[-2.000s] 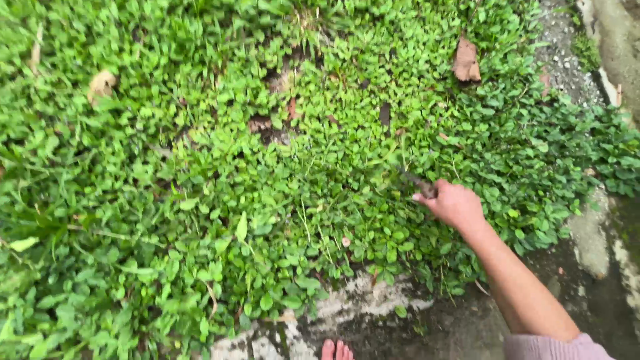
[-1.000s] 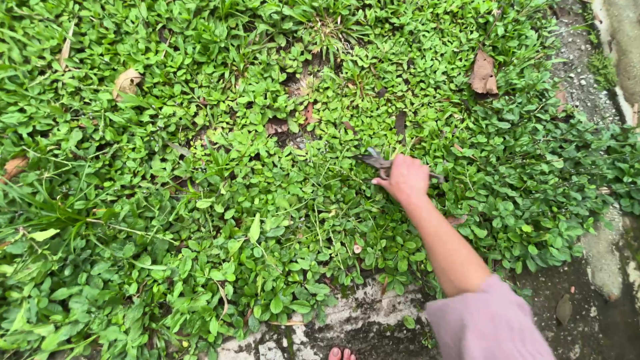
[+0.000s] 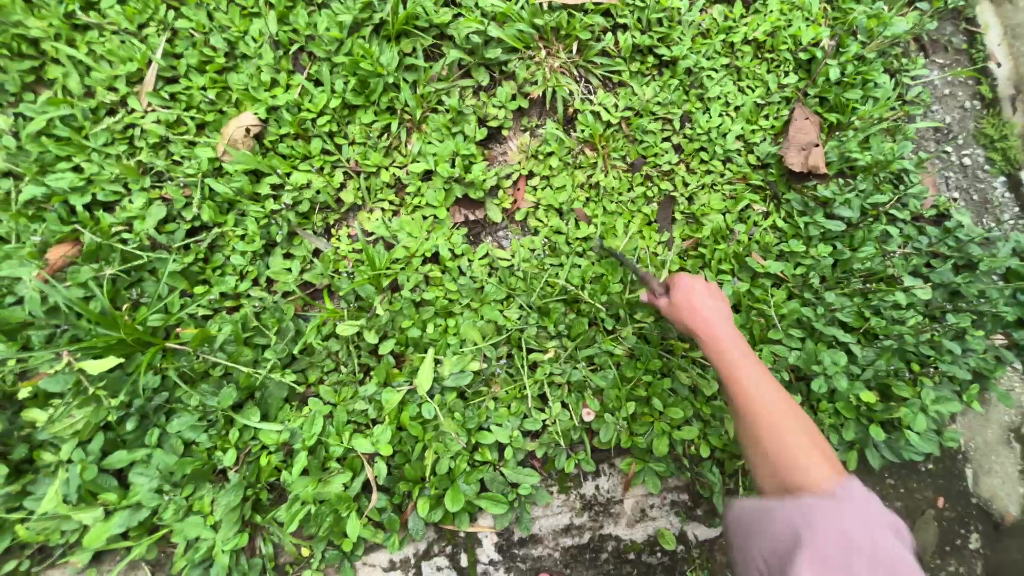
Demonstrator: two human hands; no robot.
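My right hand (image 3: 694,304) is closed around a dark metal hand tool (image 3: 636,270), whose narrow end points up and left into low green ground-cover plants (image 3: 480,336). The tool's kind is hard to tell, as its far end is thin and blurred among the leaves. A mauve sleeve covers the upper part of my right arm. My left hand does not appear in the frame.
Dry brown leaves lie on the plants, one at the upper right (image 3: 804,140), another at the upper left (image 3: 238,134). A stained concrete edge (image 3: 592,512) runs along the bottom. Gravel (image 3: 960,144) and a concrete strip border the right side.
My right hand moved left over the plants between the first two frames, and has stayed closed on the tool. The tool's blades looked spread one second ago; now it appears as one narrow bar.
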